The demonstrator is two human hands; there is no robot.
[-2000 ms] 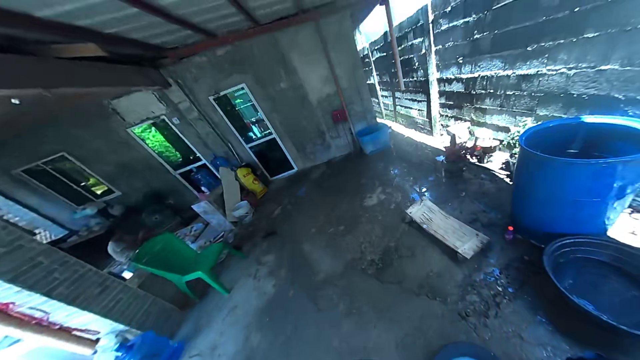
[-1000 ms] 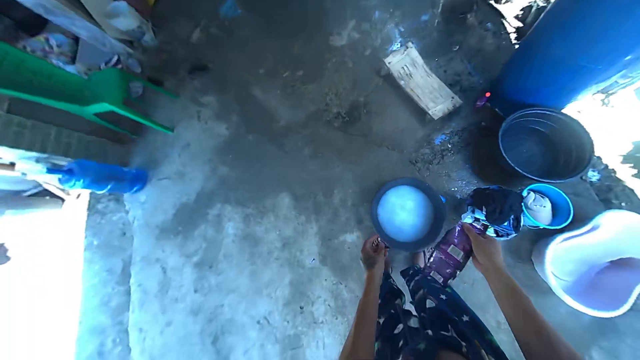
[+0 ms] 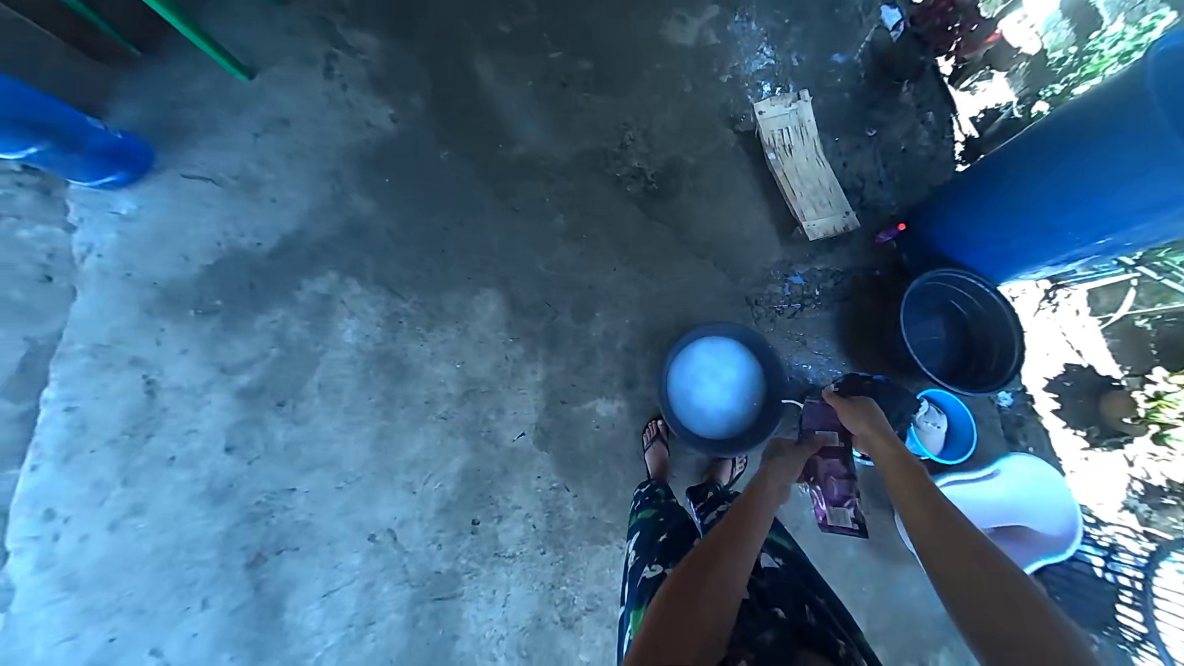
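Note:
Between my hands is a purple plastic pouch [image 3: 835,472], hanging lengthwise with its upper end at my right hand [image 3: 858,414]. My right hand grips that end, and my left hand [image 3: 791,460] holds the pouch's left edge. A thin white stream or strip shows between the pouch's top and the basin. Just left of the pouch, a dark round basin [image 3: 773,370] stands on the ground in front of my feet, with whitish, sudsy liquid [image 3: 716,387] in it. Dark cloth [image 3: 879,400] lies behind my right hand, partly hidden by it.
To the right stand a small blue bucket [image 3: 962,430] with a pale item inside, an empty black tub [image 3: 962,331], a white tub [image 3: 1027,504] and a large blue drum [image 3: 1045,185]. A wooden board [image 3: 805,166] lies ahead; a blue container [image 3: 74,139] is far left.
My left hand has moved from beside the basin's lower left edge to the pouch, which my right hand held one second ago too. The view has shifted.

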